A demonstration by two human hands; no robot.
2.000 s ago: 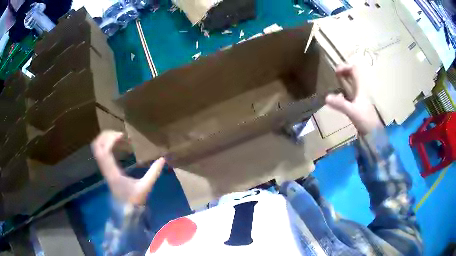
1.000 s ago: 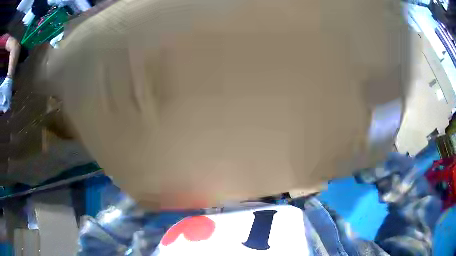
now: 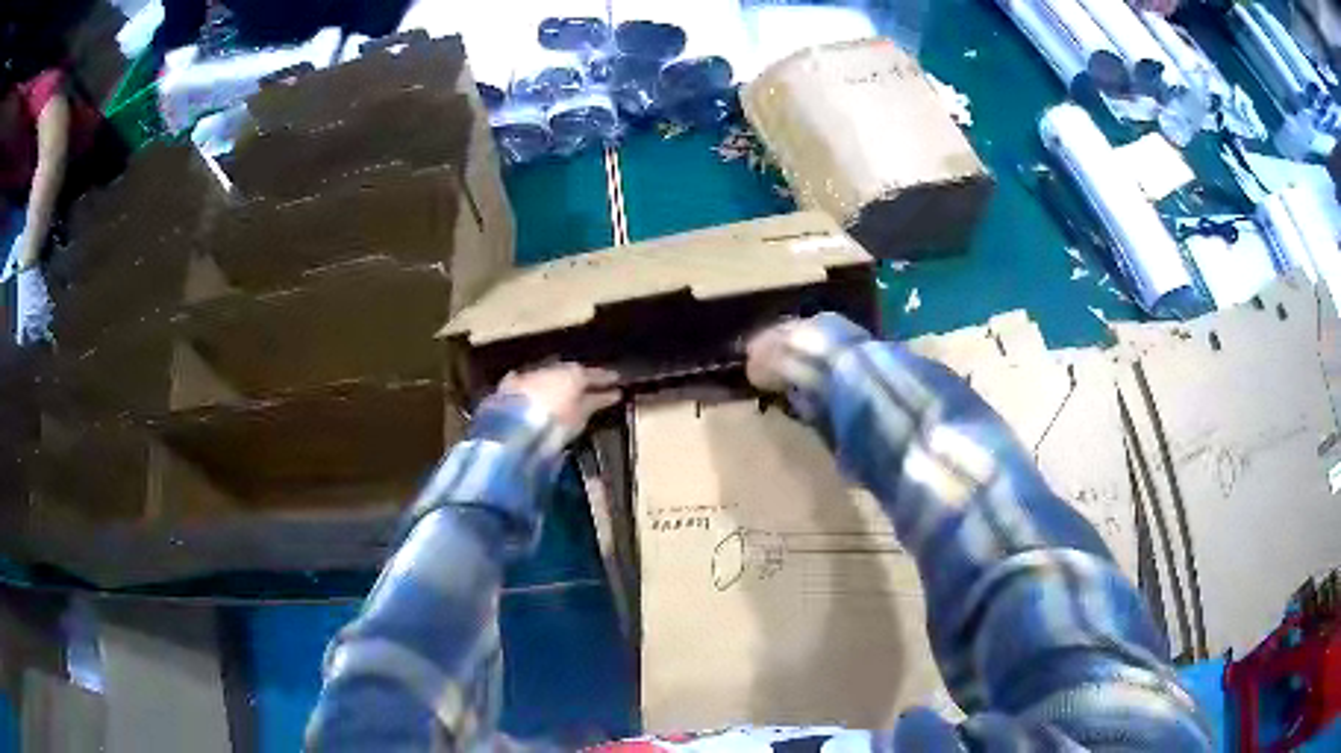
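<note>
A partly folded brown box [image 3: 669,302] lies across the middle, beyond a printed blank. Its notched long flap slants over a dark interior. My left hand [image 3: 562,394] grips the near edge at its left part. My right hand [image 3: 777,358] is on the same edge further right; its fingertips are partly hidden in the dark opening. The flat blank [image 3: 780,589] nearest me shows a line drawing of a long product. Both sleeves are plaid.
Rows of open folded boxes [image 3: 316,324] stand at left. More flat blanks [image 3: 1235,441] lie at right. Beyond are a wrapped tan block [image 3: 868,140], dark-ended rolls [image 3: 618,74] and a long white roll [image 3: 1121,206]. A red stool [image 3: 1282,691] is at lower right. Another person's arm shows upper left.
The wide open box between my spread hands has left the middle. The cardboard that filled the view a second ago is gone. A narrower, partly folded box now lies under my hands, which are closer together.
</note>
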